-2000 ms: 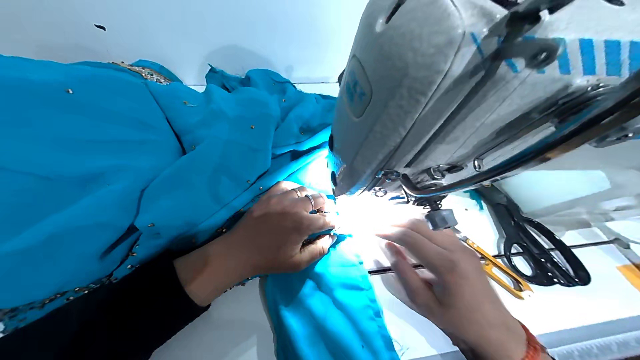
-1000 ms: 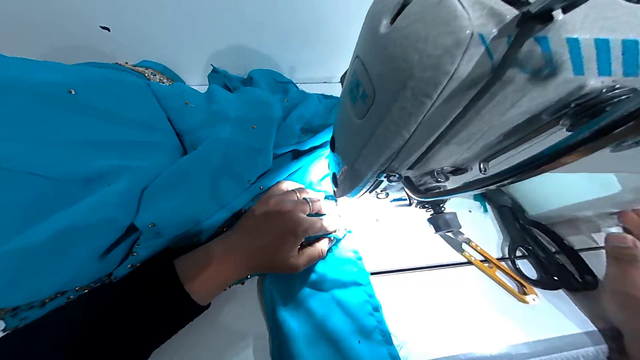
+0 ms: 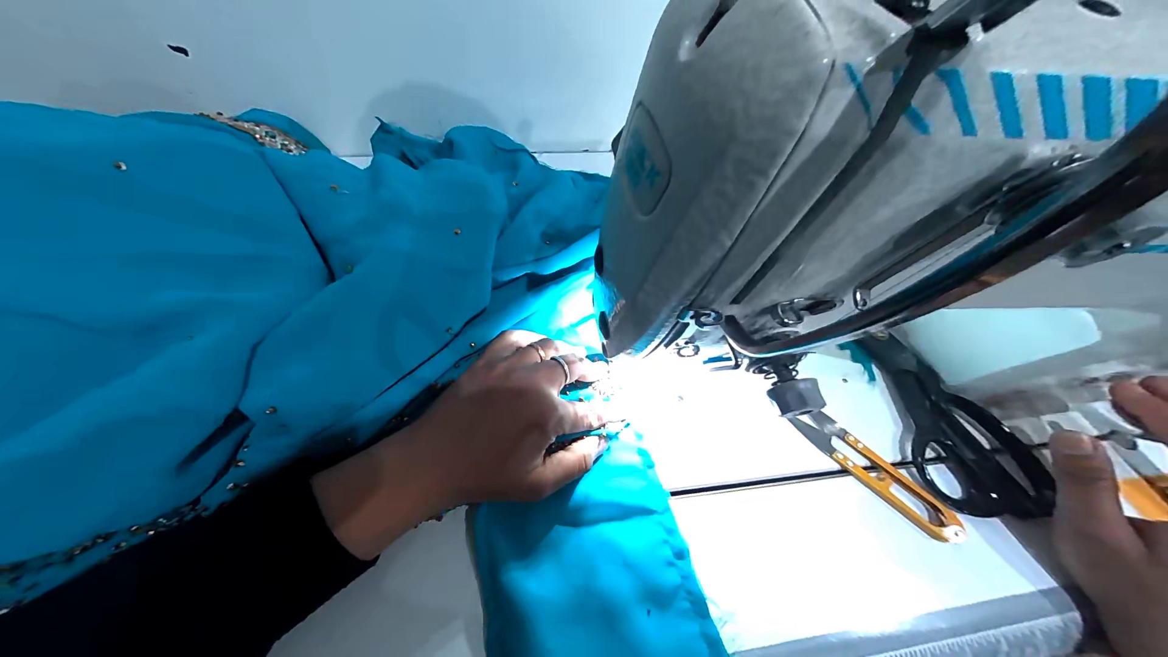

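Observation:
Blue beaded fabric [image 3: 401, 246] lies bunched over the left of the table and runs under the head of a sewing machine [image 3: 739, 173]. My left hand [image 3: 520, 415], a ring on one finger, presses on the fabric's beaded edge beside the lit needle area, its fingers bent; the needle is hidden. My right hand [image 3: 1100, 520] is at the far right edge, partly cut off, with thumb and fingers near a thin dark item that is too blurred to name. Whether it holds that item is not clear.
Yellow-handled thread snips [image 3: 899, 488] lie on the white machine bed right of the needle area. Black-handled scissors [image 3: 981, 456] lie beside them, close to my right hand. The machine's arm overhangs the upper right. A dark seam crosses the bed.
My right hand has moved from beside the needle area to the far right, past the scissors. My left hand has stayed on the blue fabric.

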